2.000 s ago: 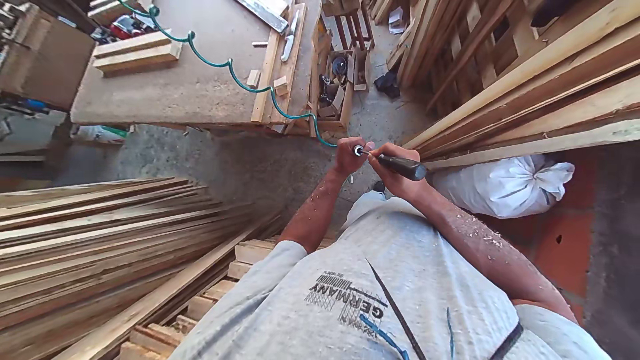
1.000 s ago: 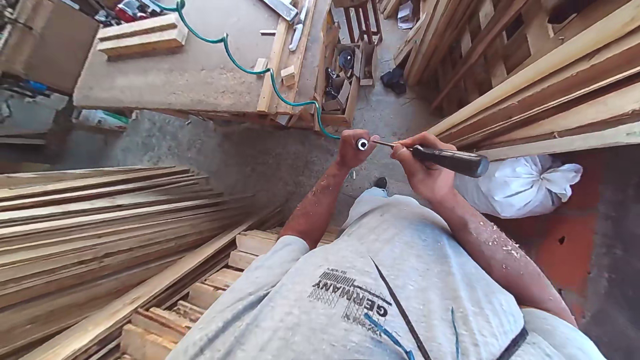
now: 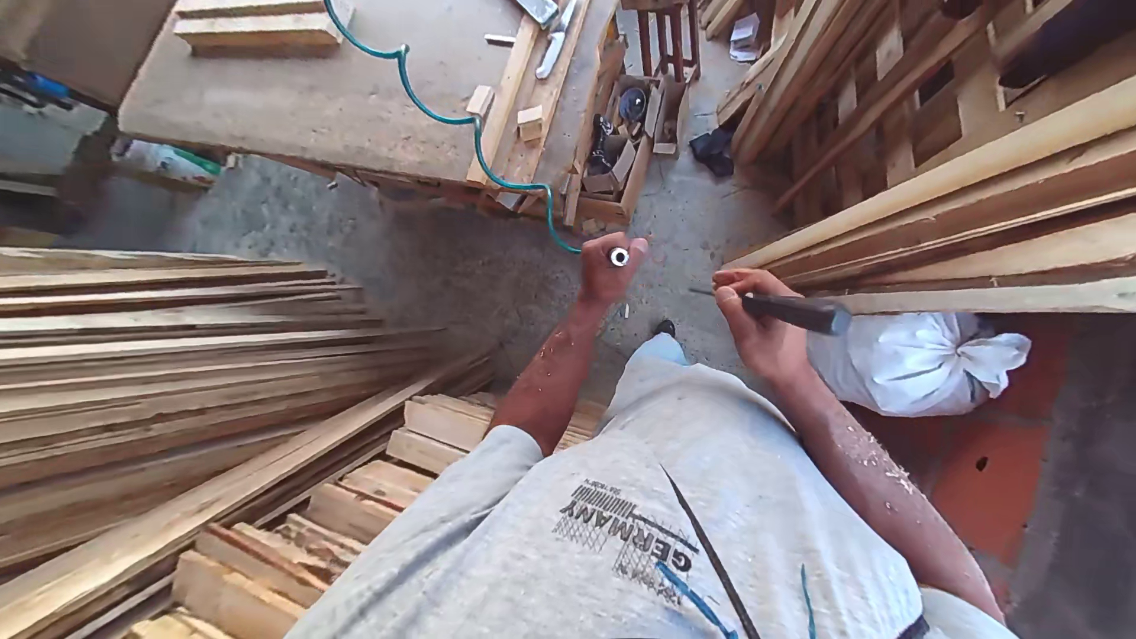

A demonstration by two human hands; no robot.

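Note:
My left hand [image 3: 607, 273] is closed around the end of a coiled teal air hose [image 3: 484, 155], whose round metal fitting [image 3: 619, 256] points up out of the fist. To its right, my right hand [image 3: 765, 324] grips a screwdriver-like tool by its dark handle [image 3: 799, 312]. A thin shaft reaches from that handle toward the left, blurred at its tip. A gap lies between the tool and the fitting. Wood shavings cling to both forearms.
Ahead stands a workbench [image 3: 355, 115] with a knife [image 3: 556, 43] and wood pieces on it. Beside it is a wooden box [image 3: 608, 209] of tools. Stacked boards [image 3: 177, 373] fill the left; long planks [image 3: 958, 222] and a tied white sack [image 3: 923, 368] are on the right.
My right hand has moved right with the tool, away from my left hand. The shaft reached the left hand one second ago; now they are apart. My left hand still holds the fitting.

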